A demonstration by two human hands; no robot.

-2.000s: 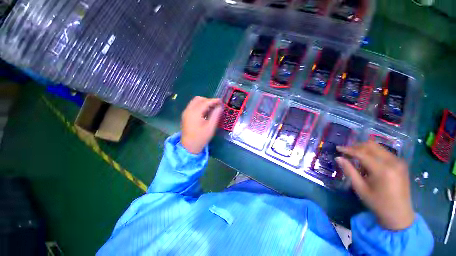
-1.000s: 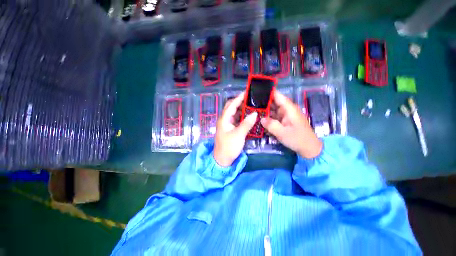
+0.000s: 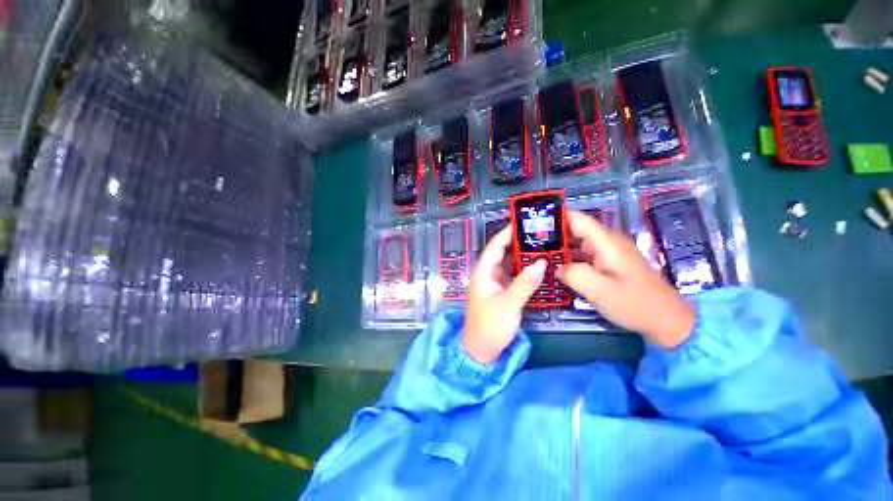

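A red mobile phone (image 3: 541,227) is held upright, keypad side up, over the front row of a clear blister tray (image 3: 384,321). Its small screen is lit. My left hand (image 3: 496,298) grips its left side, with the thumb on the keypad. My right hand (image 3: 622,284) grips its right side, thumb near the keys. The tray's back row holds black-and-red phones (image 3: 507,145). The front row holds red-edged phones at the left and a dark phone back (image 3: 681,240) at the right. My hands hide the middle pockets.
Stacked empty trays (image 3: 166,215) stand at the left. Stacked filled trays (image 3: 416,59) are beyond the working tray. At the right lie another red phone (image 3: 801,127), a green piece (image 3: 869,158), small white cylinders (image 3: 874,79) and tiny bits. An open carton (image 3: 262,389) is below the bench edge.
Two seconds ago my hands were apart over the tray; a second ago both held the phone with its screen dark. The screen is now lit. The view has shifted.
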